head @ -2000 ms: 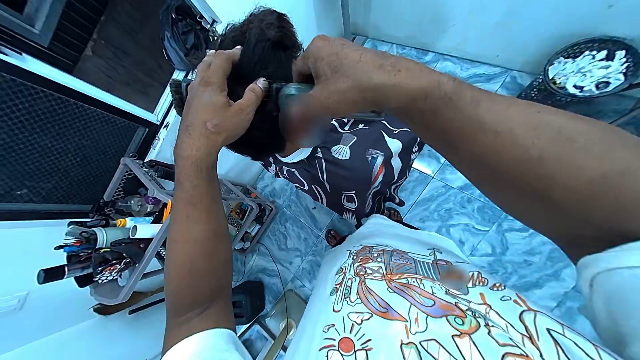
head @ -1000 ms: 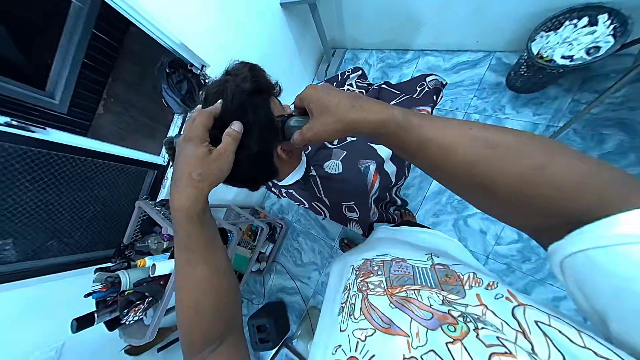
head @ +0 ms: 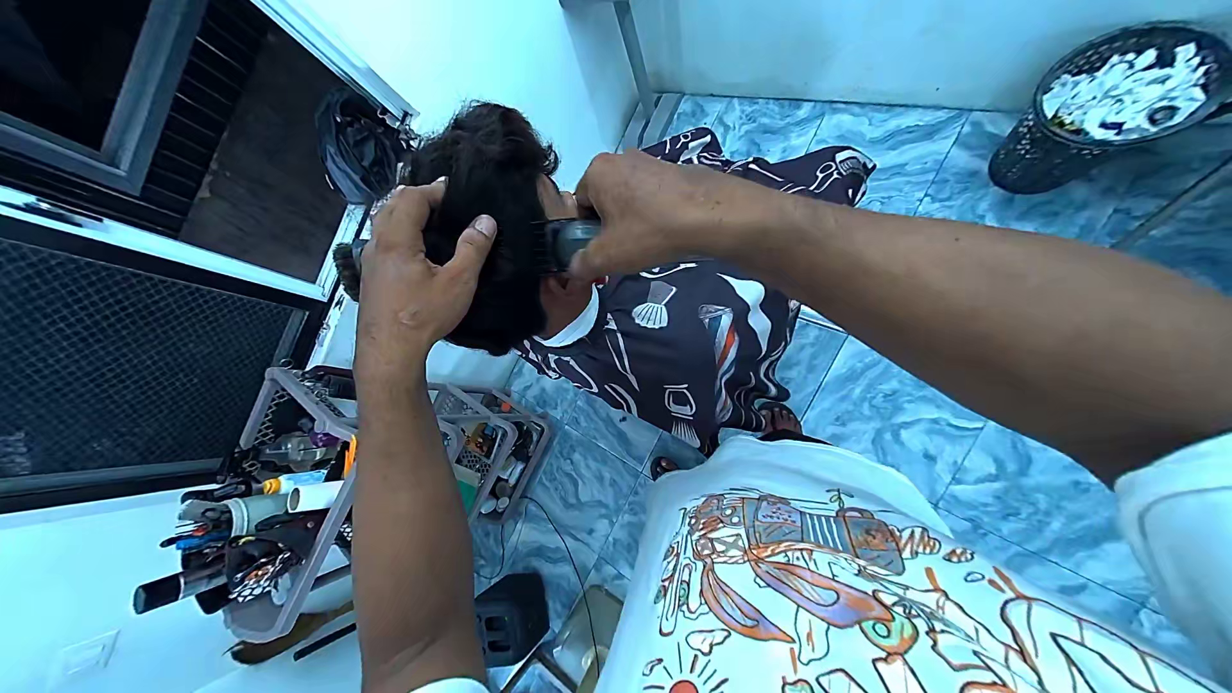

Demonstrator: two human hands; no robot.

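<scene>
A seated person with dark hair [head: 500,192] wears a dark barber cape [head: 674,337] printed with white combs, brushes and scissors. My right hand [head: 635,217] grips a hair clipper [head: 570,243], its toothed end against the hair just above the ear. On the back of the head rests my left hand [head: 419,269], thumb and fingers spread over the hair. Part of a dark brush-like object [head: 346,269] shows behind the left hand; I cannot tell whether that hand holds it.
A plastic rack [head: 279,616] with bottles, combs and brushes stands at lower left. Beside it is a lower tiered basket [head: 525,462]. A cable [head: 568,544] runs over the tiled floor near a black case [head: 512,616]. A mesh bin [head: 1035,154] with white scraps stands at upper right.
Two seconds ago both hands were close together on the head; the right hand with the clipper is now at the side above the ear. The view has shifted.
</scene>
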